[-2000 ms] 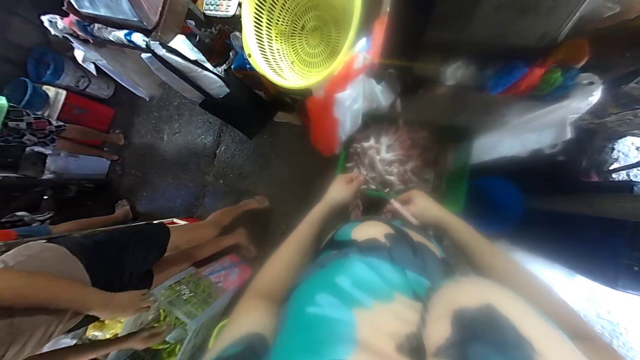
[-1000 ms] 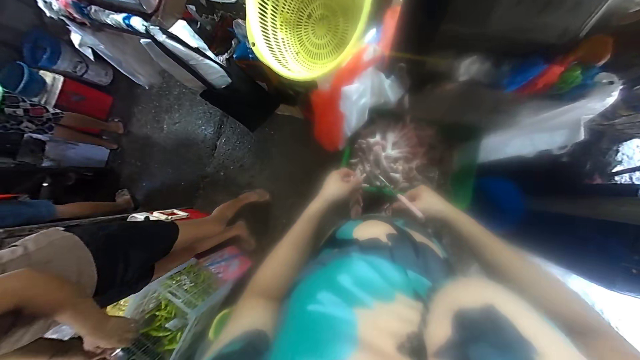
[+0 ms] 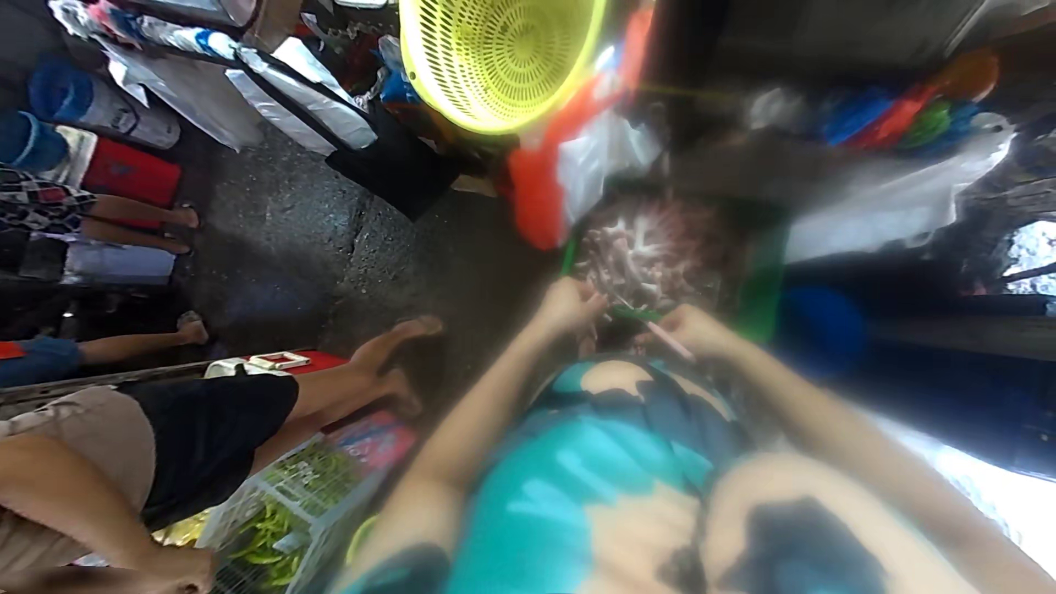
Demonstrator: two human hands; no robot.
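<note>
My left hand (image 3: pixel 571 305) is at the near left edge of a green container, its fingers closed around something small that I cannot make out. My right hand (image 3: pixel 689 332) is a little to the right, closed on a thin pinkish object (image 3: pixel 670 340), perhaps a handle or a strip. Beyond both hands, a heap of pale, pinkish pieces (image 3: pixel 639 260), blurred and looking like raw meat or fish, fills the green container (image 3: pixel 763 285). The container's near rim shows between my hands.
A yellow perforated plastic basket (image 3: pixel 516 62) stands beyond, beside red and clear plastic bags (image 3: pixel 540 198). At right are a white plastic sheet (image 3: pixel 899 202) and a blue round object (image 3: pixel 821 320). At lower left, another person (image 3: pixel 206 445) is beside crates of green vegetables (image 3: pixel 280 528).
The other person at the left has shifted, with the arms lower and nearer the left edge than two seconds ago. My own hands stay at nearly the same place by the green rim.
</note>
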